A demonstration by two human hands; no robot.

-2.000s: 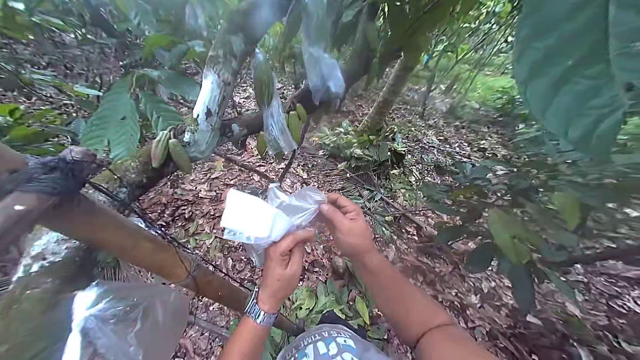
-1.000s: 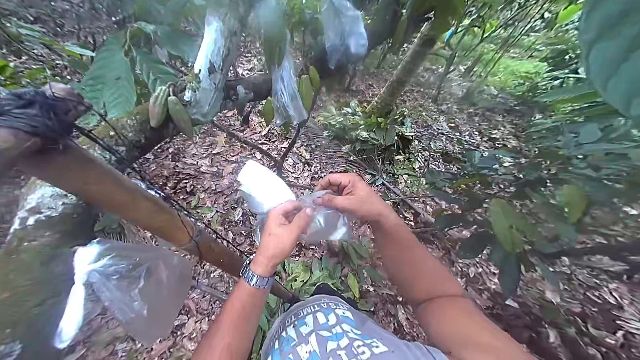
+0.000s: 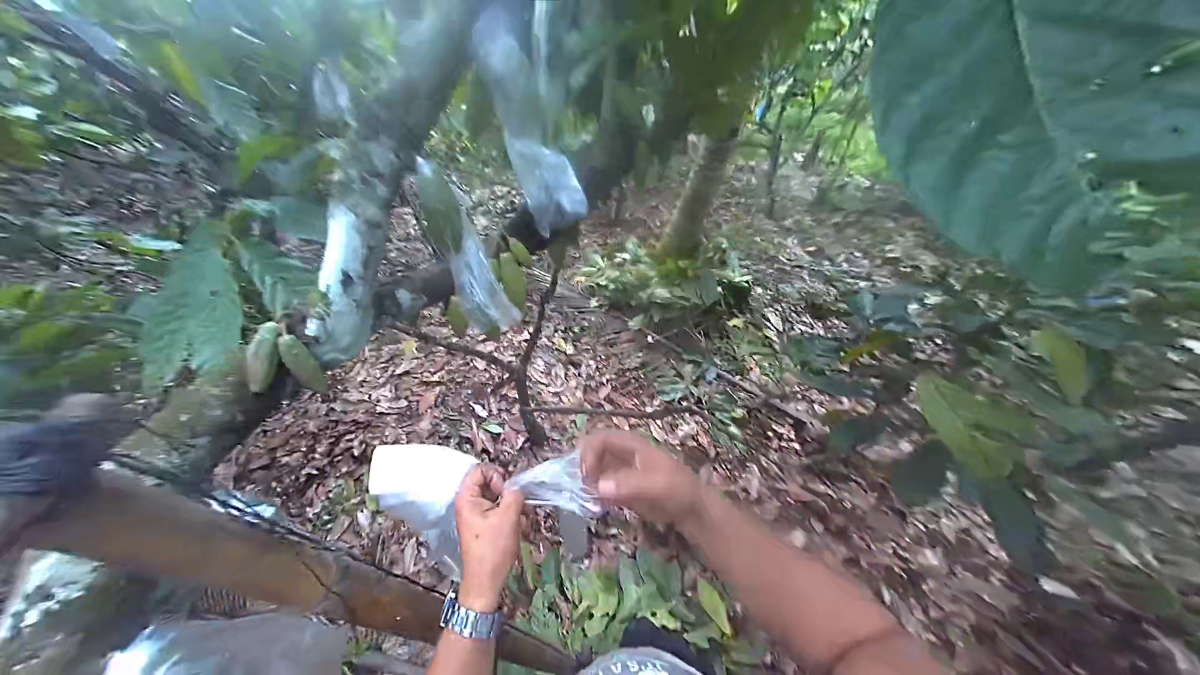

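A clear plastic bag (image 3: 561, 483) is stretched between my two hands, low in the middle of the view. My left hand (image 3: 489, 525), with a metal watch at the wrist, pinches its left part. Thumb and fingers of my right hand (image 3: 637, 476) grip the bag's other end. Beside my left hand, a white sheet-like piece (image 3: 422, 473) sticks out to the left, with clear plastic under it; whether the two are joined I cannot tell.
A wooden pole (image 3: 281, 562) crosses the lower left, with another plastic bag (image 3: 234, 647) below it. Green cacao pods (image 3: 263, 358) hang from the trunk. Plastic sleeves (image 3: 548, 183) hang over other pods. A thin branch (image 3: 530, 375) rises beyond my hands. A large leaf (image 3: 994, 122) fills the upper right.
My hands, close together one second ago, are now farther apart, with the plastic bag drawn out between them. The view has shifted.
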